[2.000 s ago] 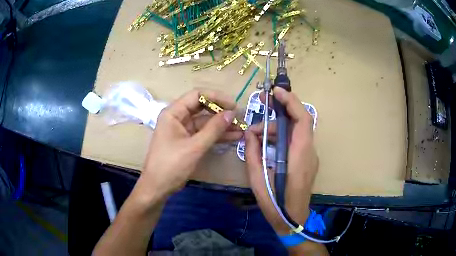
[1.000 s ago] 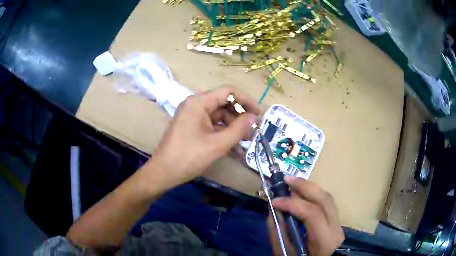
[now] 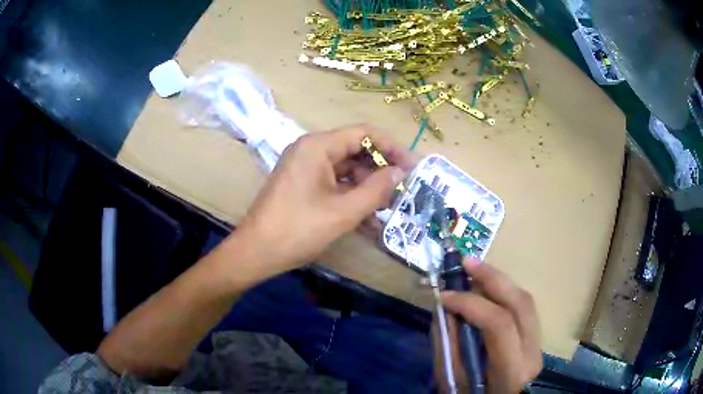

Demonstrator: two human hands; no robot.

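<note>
My left hand (image 3: 327, 185) holds a gold brass contact strip (image 3: 375, 151) between thumb and fingers at the left edge of the white socket housing (image 3: 496, 202). The open housing lies on the cardboard and shows a green circuit board (image 3: 472, 237) and a dark component inside. My right hand (image 3: 493, 327) holds the soldering iron (image 3: 455, 281), its front end over the housing near the board. A metal feed tube (image 3: 439, 323) runs beside the iron. Smoke or blur partly veils the iron's tip and the housing's middle.
A pile of gold strips with green wires (image 3: 401, 38) lies at the back of the cardboard sheet (image 3: 559, 185). A bagged white cord (image 3: 243, 104) with a white plug (image 3: 167, 78) lies left. A brown tray (image 3: 628, 262) is at right. A translucent hood (image 3: 644, 69) is upper right.
The iron has come down from upright above the strips to the housing, its tip shifting right toward the board. The left hand still holds the strip. The view has turned, and the housing's inside is uncovered.
</note>
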